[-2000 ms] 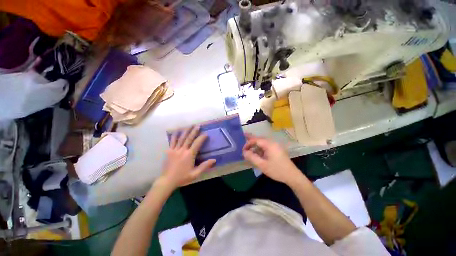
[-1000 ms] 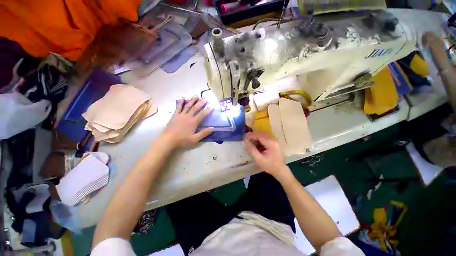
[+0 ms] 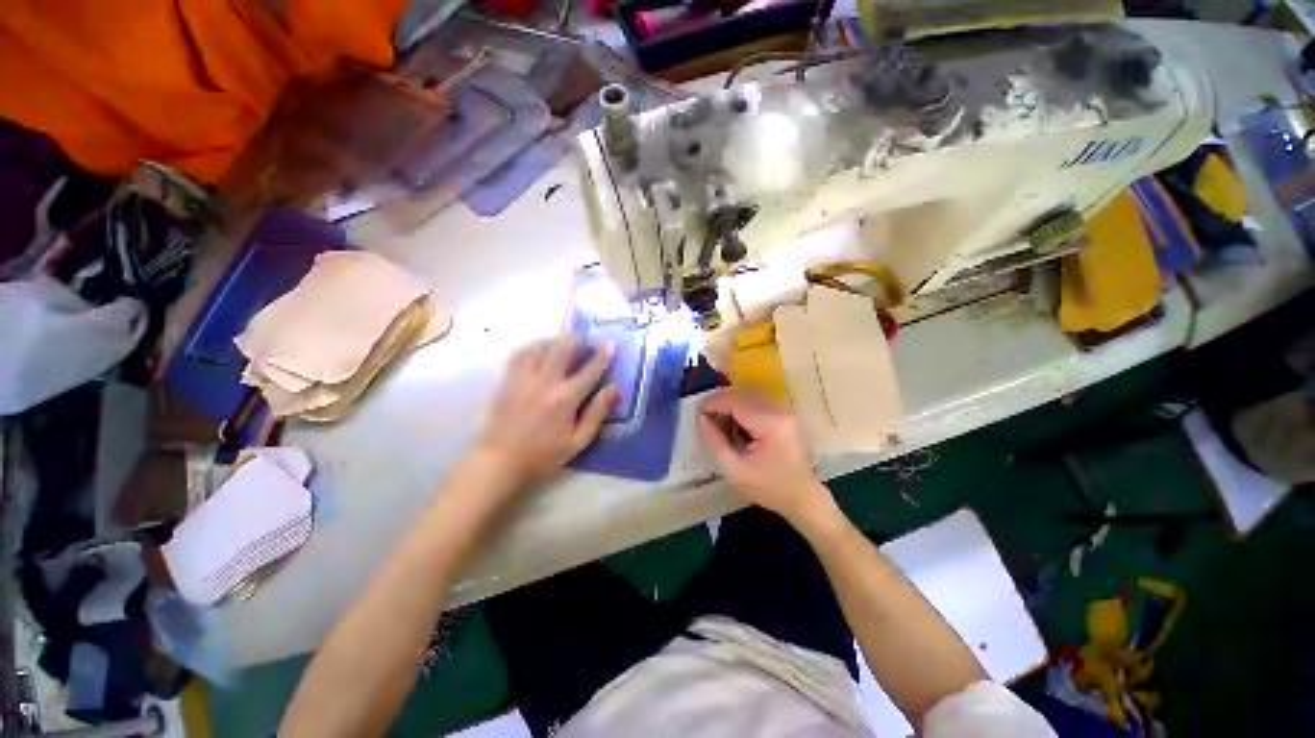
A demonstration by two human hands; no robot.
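The translucent blue sewing template (image 3: 642, 425) lies on the table with its long side pointing away from me and its far end by the lit needle area (image 3: 666, 325) of the sewing machine. My left hand (image 3: 548, 404) lies on its left edge, holding it down with fingers spread. My right hand (image 3: 757, 444) rests on the table right of the template, not touching it, fingers curled; whether it holds anything small is hidden. Beige pieces (image 3: 837, 368) lie right of the needle, partly over yellow pieces (image 3: 757, 361). Glare hides the presser foot.
A beige stack (image 3: 339, 325) and a white stack (image 3: 242, 526) lie at left. A blue plastic sheet (image 3: 238, 310) is partly under the beige stack. Clear spare templates (image 3: 498, 130) and orange cloth (image 3: 188, 72) lie behind. The machine head (image 3: 894, 159) spans the back right.
The template was first brought up to the needle, then turned from crosswise to lengthwise. My left hand has moved slightly toward me. My right hand stays beside it. The other person's arm at right has gone.
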